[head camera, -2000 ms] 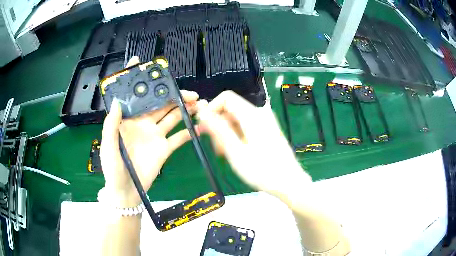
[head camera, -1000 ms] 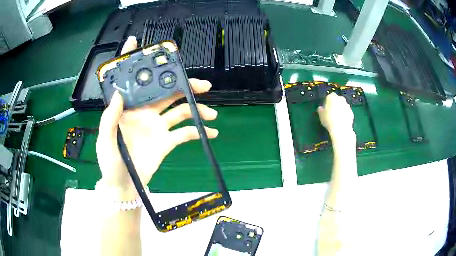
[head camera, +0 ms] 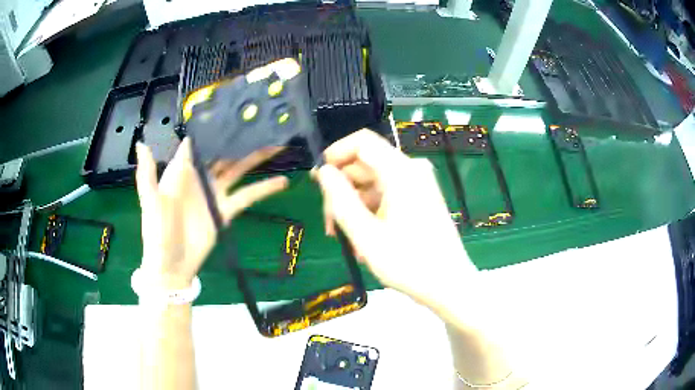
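A black phone middle frame [head camera: 358, 263], slightly blurred, is held tilted above the bench, its camera end with round openings at the top and its gold-patterned end at the bottom. My right hand [head camera: 381, 202] pinches its right rail. My left hand [head camera: 179, 221] is behind and left of it with fingers spread; some fingers show through the window, and its thumb stands off the rail. Another frame [head camera: 293, 247] lies on the green surface behind the held one. A separate frame [head camera: 335, 358] lies on the white mat [head camera: 190, 366], cut off by the lower edge.
A large black tray [head camera: 114, 141] with upright stacked frames [head camera: 339, 72] stands at the back. One frame [head camera: 105, 245] lies at the left and several [head camera: 499, 187] at the right on the green surface [head camera: 625, 190]. A pale post [head camera: 522, 46] and a second dark tray [head camera: 602, 91] are beyond.
My right hand has come back from the frames at the right to the held frame's rail. The held frame has shifted right, and my left thumb has come off it.
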